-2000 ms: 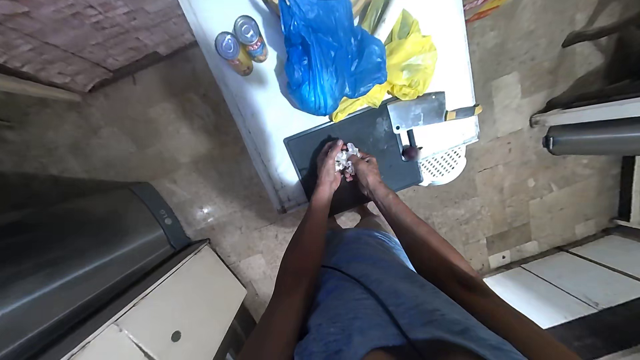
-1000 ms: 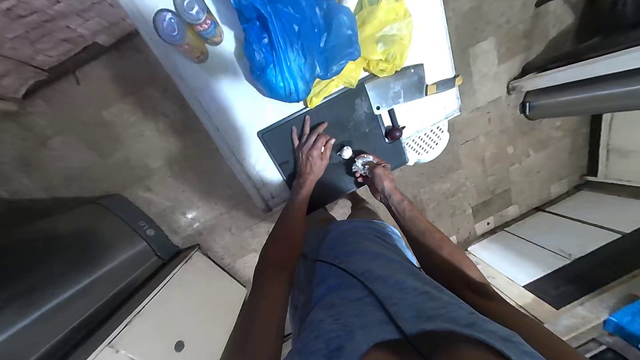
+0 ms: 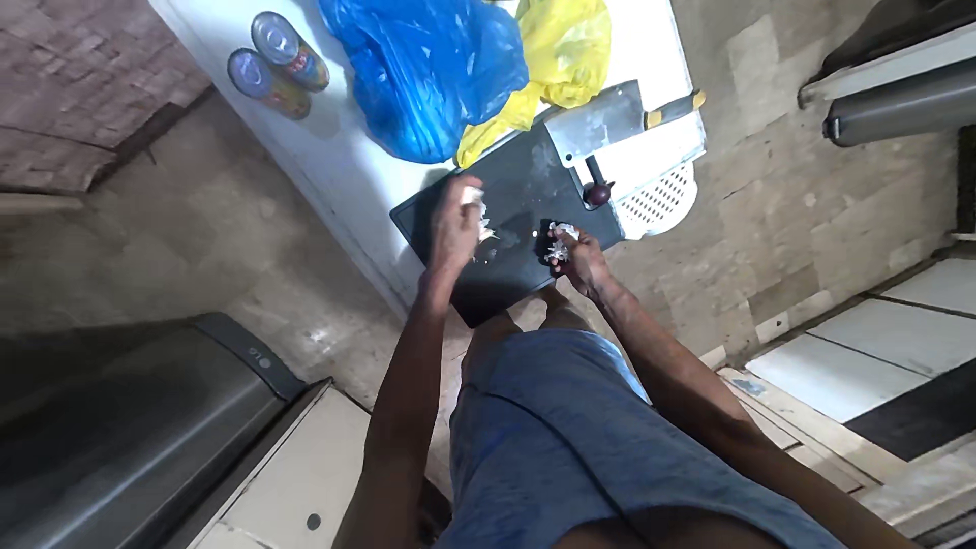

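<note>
My left hand (image 3: 459,221), blurred, is over the left part of a dark cutting board (image 3: 511,267), closed on a whitish piece, perhaps garlic. Pale papery bits show beside its fingers. My right hand (image 3: 581,259) holds a clump of white papery skins (image 3: 563,241) at the board's near right edge. A cleaver (image 3: 598,122) with a black and yellow handle lies across the board's far right corner. By the slot in the board's right side sits a small dark red onion (image 3: 597,194). Small pale crumbs are scattered on the board between my hands.
Blue (image 3: 435,76) and yellow (image 3: 568,49) plastic bags lie on the white table beyond the board. Two cans (image 3: 288,53) stand at the table's left. A white perforated plastic item (image 3: 659,200) juts from the right edge. A dark appliance (image 3: 137,427) stands at lower left.
Two seconds ago both hands were together over the board; they are now apart. My left hand was spread on the board beside a white piece one second ago and is now closed. My right hand still holds the skins.
</note>
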